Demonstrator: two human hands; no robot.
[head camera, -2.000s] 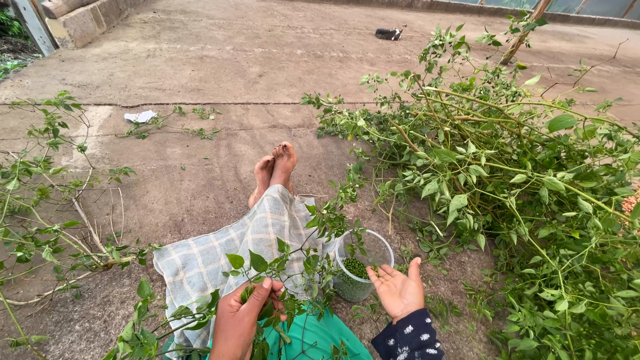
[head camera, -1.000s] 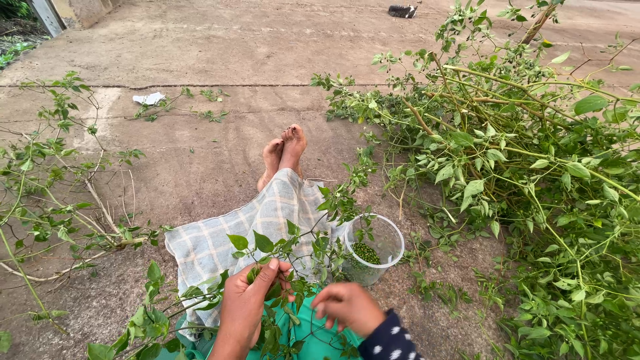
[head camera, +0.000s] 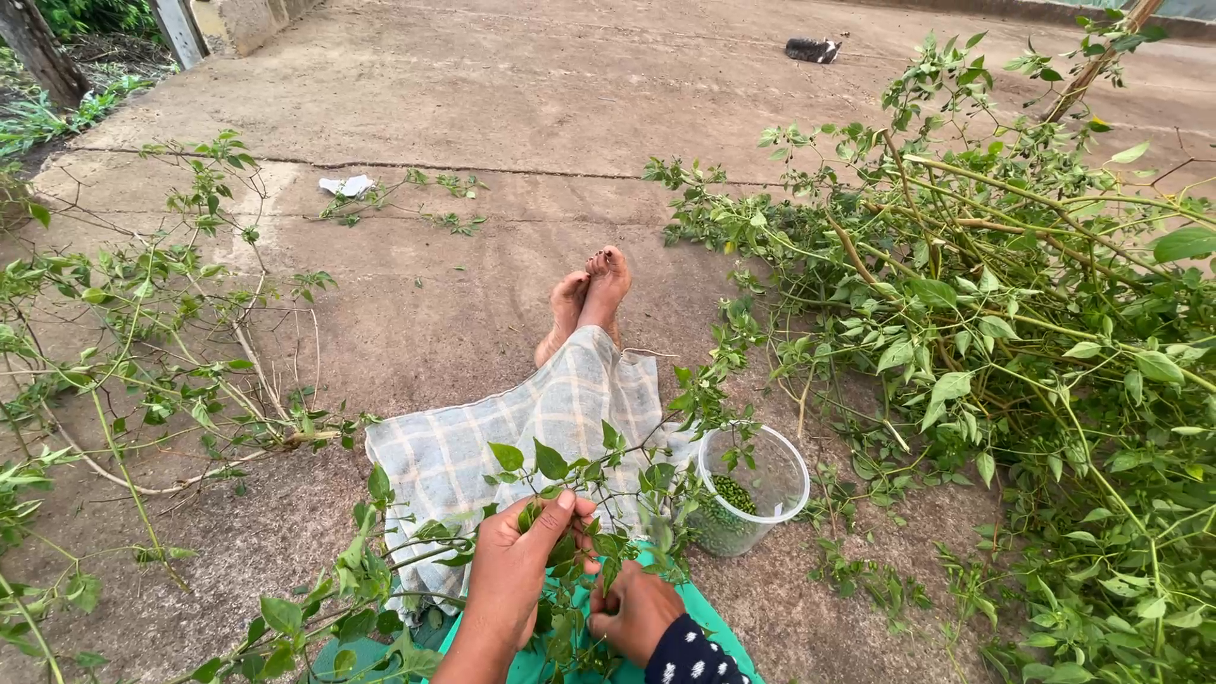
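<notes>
A leafy green branch (head camera: 380, 584) lies across my lap, over a checked cloth (head camera: 446, 456) on my legs. My left hand (head camera: 522, 560) pinches a leafy stem of it between thumb and fingers. Just right of it, my right hand (head camera: 635, 608) is among the leaves with its fingers curled; the leaves hide its fingertips, so what it touches cannot be told. A clear plastic tub (head camera: 798, 503) stands on the ground right of my legs, with small round green fruits (head camera: 730, 496) inside. Part of the branch hangs over the tub's left rim.
A large heap of cut leafy branches (head camera: 1045, 342) fills the right side. More sparse branches (head camera: 142, 361) lie at the left. My bare feet (head camera: 589, 294) rest on the concrete floor (head camera: 456, 323). A white scrap (head camera: 347, 185) and a dark and white object (head camera: 812, 49) lie farther off.
My right hand was open, palm up, beside the tub two seconds ago; it has moved left into the leaves near my left hand. My left hand stays on the branch.
</notes>
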